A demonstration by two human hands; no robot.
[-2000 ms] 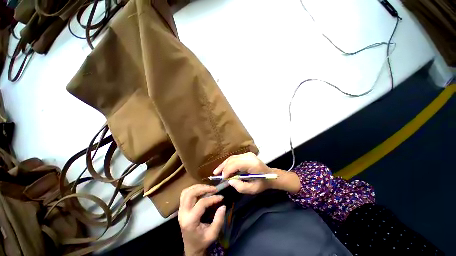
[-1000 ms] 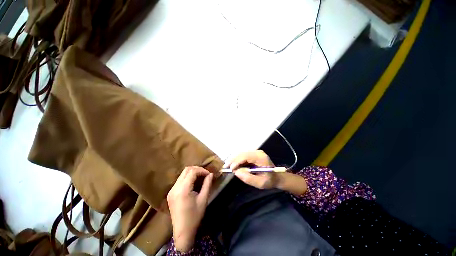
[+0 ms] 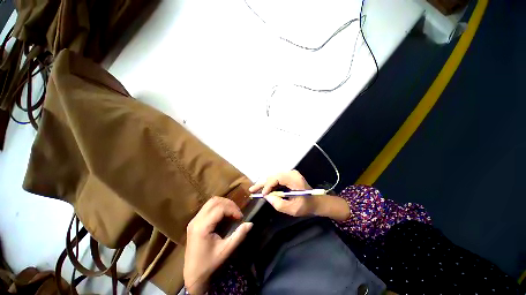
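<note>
A tan-brown cloth bag (image 3: 121,155) lies creased on the table, its near corner at the table edge by my hands. A reddish-brown trim patch (image 3: 239,196) shows at that corner. My left hand (image 3: 210,245) rests on the bag's near edge, fingers curled on the cloth and thumb stretched apart below; whether it pinches the cloth is hard to tell. My right hand (image 3: 291,195) holds a slim white thread burner (image 3: 297,193) like a pen, its tip at the trim patch. Brown straps (image 3: 86,248) lie left of the bag.
A pale tool cord (image 3: 331,161) runs from the pen's rear over the white table (image 3: 196,63), joining a dark wire (image 3: 372,52) near the right edge. Heaped brown bags (image 3: 81,29) lie far left, more at lower left. A yellow line (image 3: 429,101) crosses the dark floor.
The view has swung right since two seconds ago, so the bag appears further left. Since one second ago, my left thumb has spread from the fingers and the trim patch shows more clearly.
</note>
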